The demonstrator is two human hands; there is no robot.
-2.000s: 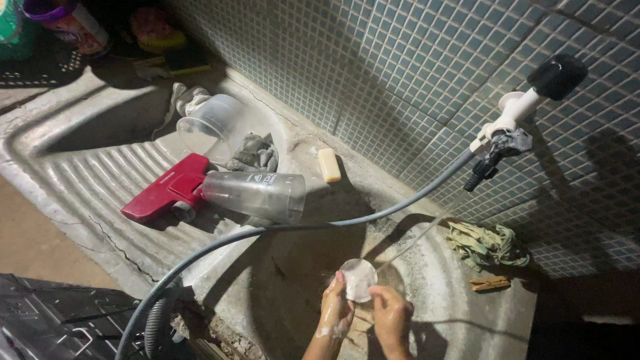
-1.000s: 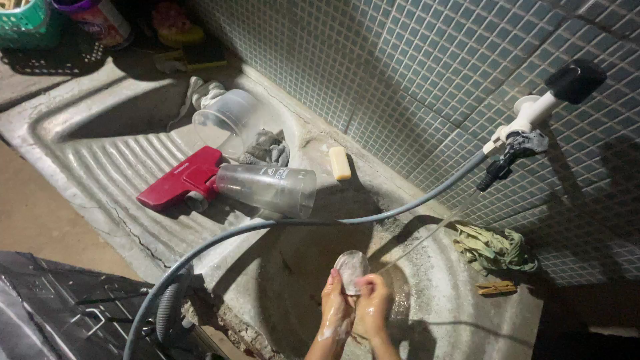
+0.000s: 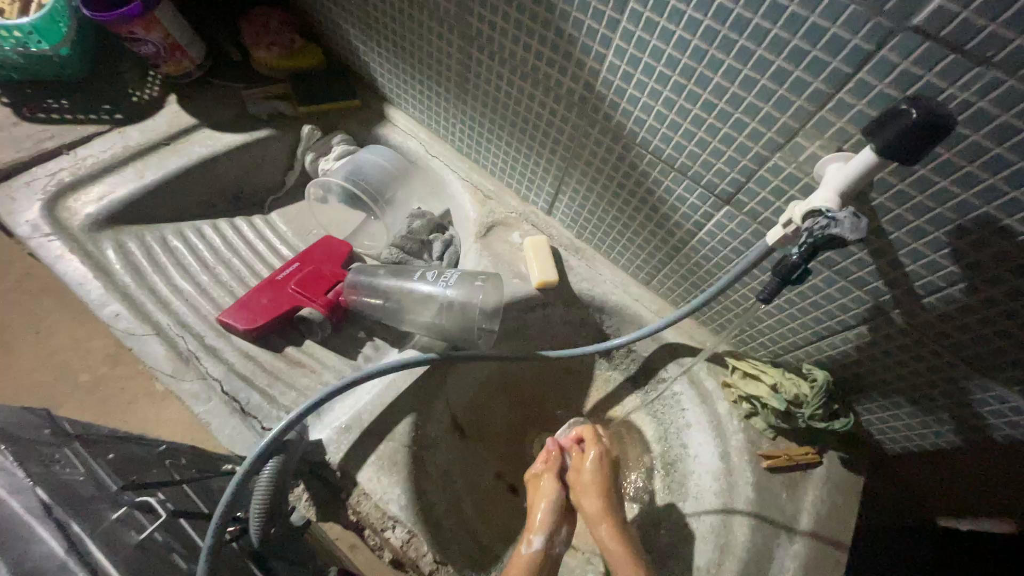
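My left hand point(image 3: 548, 492) and my right hand point(image 3: 590, 472) are close together over the round concrete basin point(image 3: 472, 448), both gripping a small round whitish piece point(image 3: 570, 430) that the fingers mostly cover. Soap suds show on my left wrist. To the right of the hands, a thin stream of water point(image 3: 680, 370) runs from the black nozzle point(image 3: 774, 280) of the wall tap point(image 3: 832, 188) into the basin. A bar of yellowish soap point(image 3: 542, 262) lies on the ledge behind the basin.
A red vacuum floor head point(image 3: 292, 288) and a clear plastic cup point(image 3: 424, 300) lie on the ribbed washboard, near a clear container point(image 3: 360, 192) and grey cloth point(image 3: 424, 238). A grey hose point(image 3: 640, 334) crosses above the basin. Green cloth point(image 3: 784, 394) and a wooden clothespin point(image 3: 790, 458) sit at right.
The round piece faced the camera in the earlier frames; now it is tilted and mostly covered by my fingers. My hands have come closer together around it.
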